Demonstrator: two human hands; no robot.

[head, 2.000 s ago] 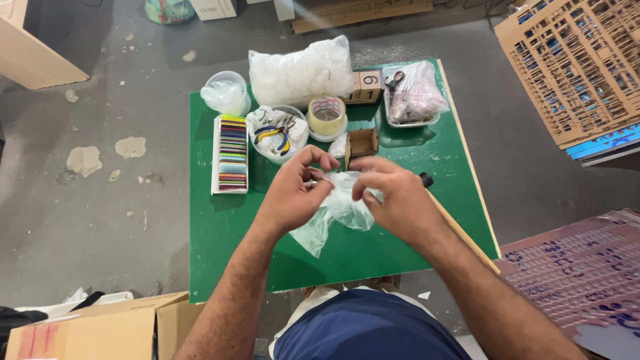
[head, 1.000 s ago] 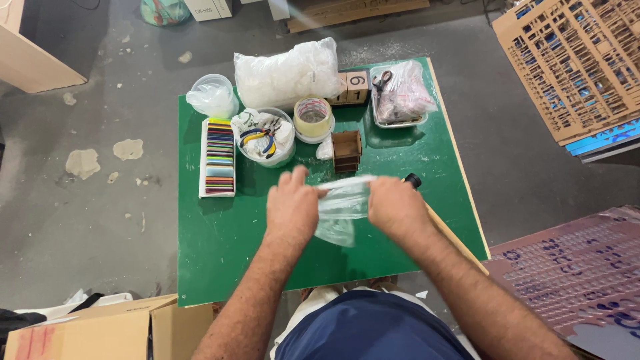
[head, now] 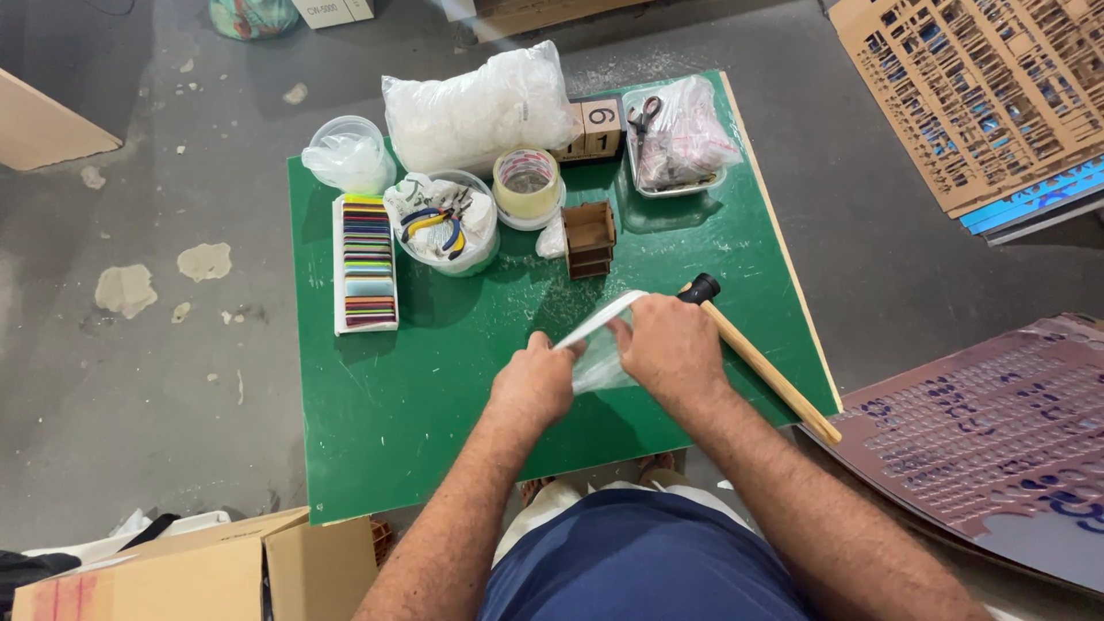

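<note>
A clear plastic bag (head: 604, 366) is stretched between my two hands above the green tabletop (head: 388, 431). My left hand (head: 536, 379) grips one end of its rim, and my right hand (head: 673, 349) grips the other, higher end. Just behind my right hand lies a mallet with a black head (head: 700, 289) and a wooden handle (head: 772, 371). A small brown wooden box with compartments (head: 590, 240) stands beyond the bag, beside a small white packet (head: 550, 239). A roll of clear tape (head: 526, 183) rests on a round white container.
Along the back are a tub with pliers (head: 444, 224), a case of coloured strips (head: 369, 267), a plastic cup (head: 349, 155), a large plastic bag (head: 479, 108), wooden number blocks (head: 601, 121), and a tray (head: 681, 191) with scissors (head: 642, 116). A cardboard box (head: 319, 561) stands at the lower left.
The bag was bunched between my fingers two seconds ago; now its rim is pulled taut on a slant. My hands have moved apart since then.
</note>
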